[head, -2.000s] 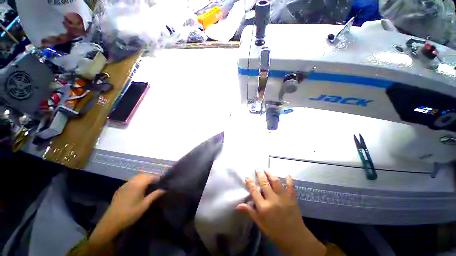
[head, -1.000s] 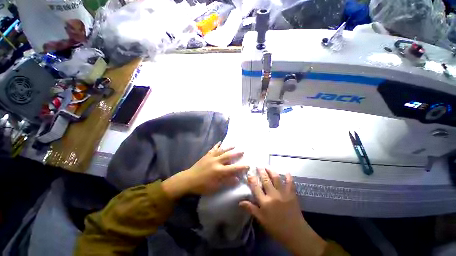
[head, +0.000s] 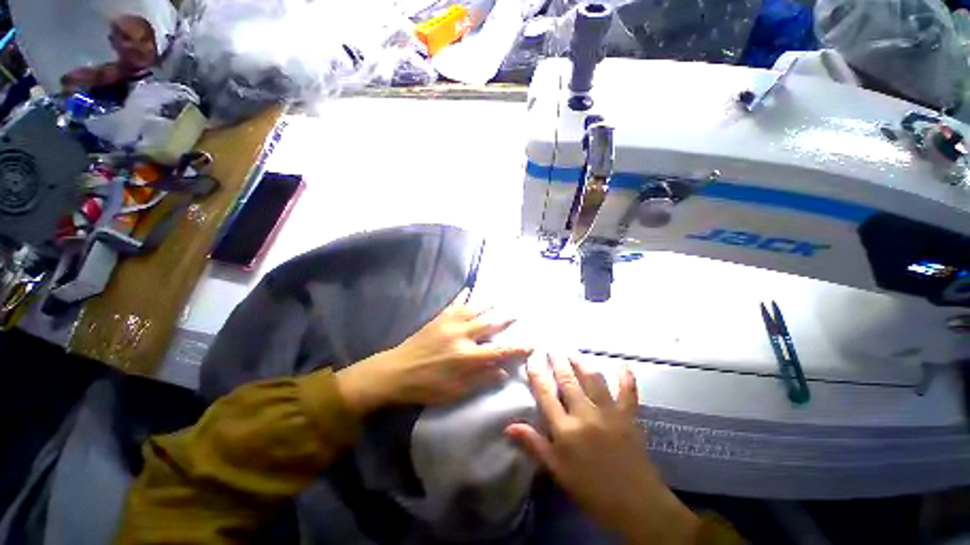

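A dark grey fabric panel (head: 351, 293) lies curved on the white table left of the needle area, its lower part hanging over the front edge. A light grey fabric piece (head: 473, 452) lies beside it and hangs over the edge below the hands. My left hand (head: 441, 357) lies flat with spread fingers where the two fabrics meet. My right hand (head: 585, 426) presses on the pale fabric, fingers spread, fingertips close to my left hand. The presser foot area (head: 555, 251) of the white sewing machine (head: 723, 192) is above the hands; glare hides the fabric edge there.
Green thread snips (head: 785, 353) lie on the table under the machine arm. A smartphone (head: 258, 221) lies at the left. A brown wooden table (head: 160, 293) holds clutter and a grey box (head: 43, 176). Plastic bags (head: 266, 53) lie behind.
My left hand has moved from the dark panel's left side to beside my right hand. The dark panel now spreads wider to the left on the table. The camera view has shifted slightly.
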